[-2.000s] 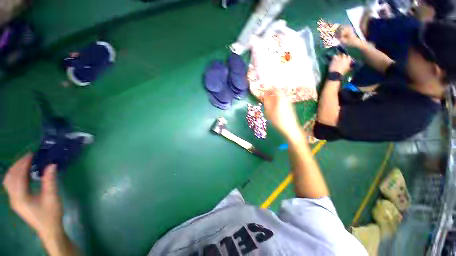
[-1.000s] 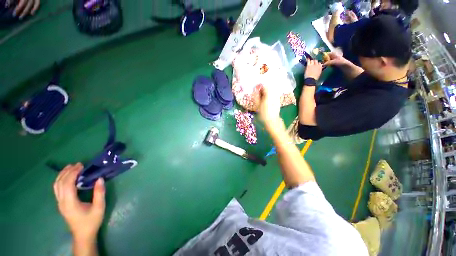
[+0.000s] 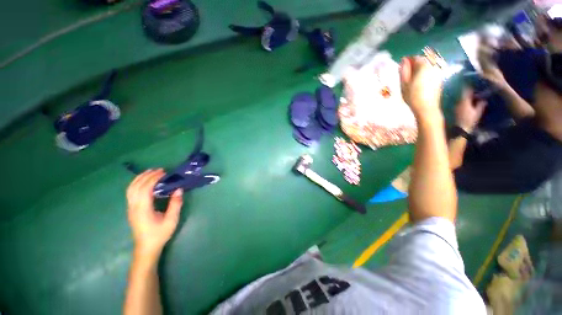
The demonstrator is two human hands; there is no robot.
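Note:
My left hand [image 3: 150, 212] pinches the near edge of a navy strapped subassembly [image 3: 188, 175], held at the bench's left side. Dark strips stick out of it and it has a pale edging at its right end. My right hand [image 3: 420, 80] is over the right edge of the clear plastic bag [image 3: 370, 104] of copper-red and whitish pieces, fingers curled; whether it holds a piece cannot be told. A loose heap of small pieces [image 3: 347, 161] lies beside the bag. The hammer [image 3: 329, 184] lies left of the heap. Smooth navy cover discs [image 3: 304, 111] are piled left of the bag.
An oval navy piece with pale edging [image 3: 89, 125] lies at the far left. A round black unit with a purple patch [image 3: 170, 19] and other strapped pieces [image 3: 279, 31] lie along the far side. A perforated metal upright [image 3: 376, 34] stands behind the bag. A co-worker [image 3: 511, 151] is at the right.
My right hand has moved from the bag's near part to its far right. The view has shifted, so the bench things and my left hand with the subassembly appear farther right.

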